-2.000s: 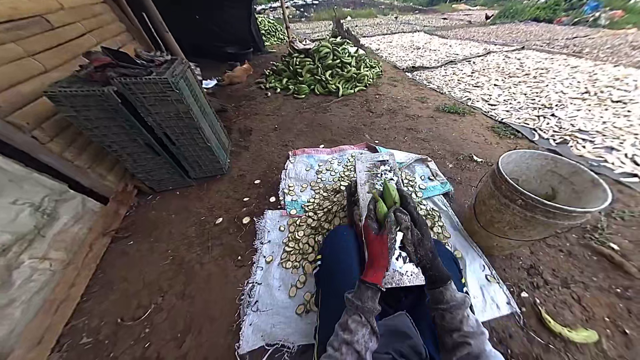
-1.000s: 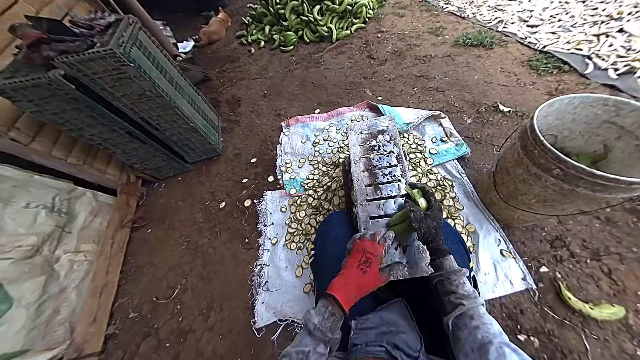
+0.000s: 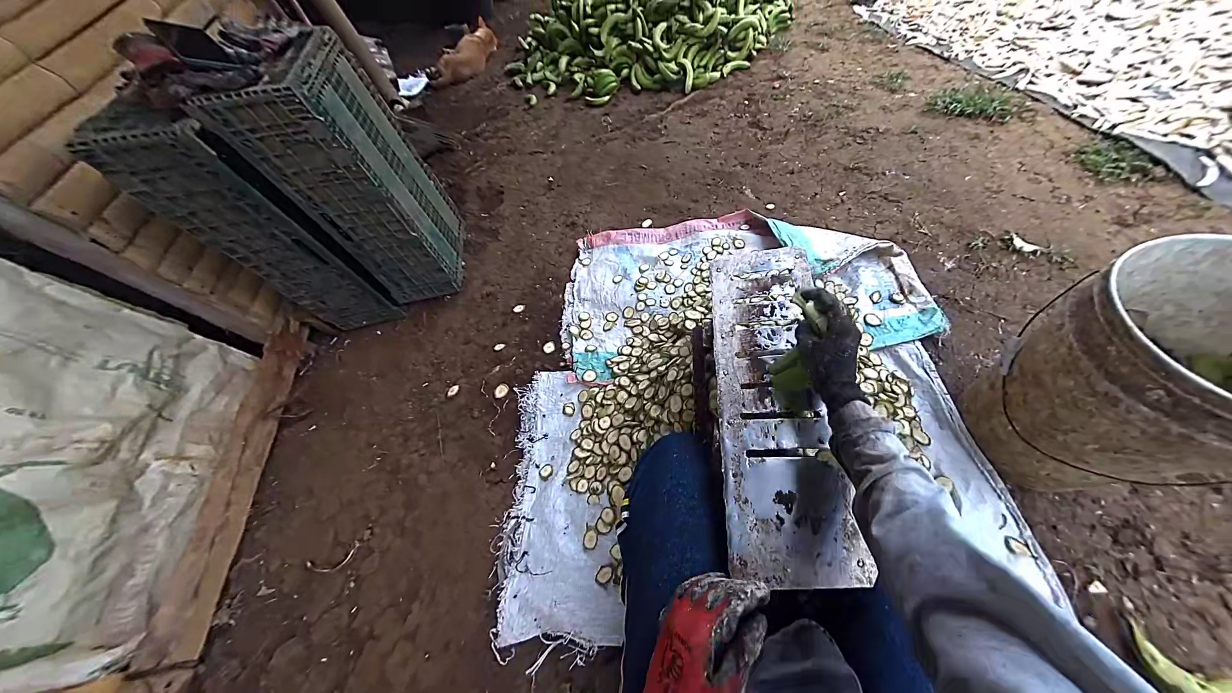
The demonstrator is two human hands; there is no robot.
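Observation:
A metal slicing board (image 3: pixel 794 520) with a row of slots lies lengthwise between my knees. My right hand (image 3: pixel 830 346), in a dark dirty glove, is closed on green plantains (image 3: pixel 791 375) and rests over the slotted upper part of the board. My left hand (image 3: pixel 712 630), in a red glove with dark, dirty fingers, lies curled at the board's near end by my lap; nothing shows in it. Many round plantain slices (image 3: pixel 626 414) are spread on a white woven sack (image 3: pixel 553 539) under and beside the board.
A large bucket (image 3: pixel 1068 395) stands at the right, a plantain peel (image 3: pixel 1165 659) near it. Green plastic crates (image 3: pixel 385 202) lean by the wall at left. Behind are a heap of green plantains (image 3: pixel 645 48), a ginger animal (image 3: pixel 467 56) and pale pieces drying on sheeting (image 3: pixel 1107 58).
Both hands were together at the board two seconds ago. The left has since moved back toward my lap, while the right has moved farther up the board with the plantains.

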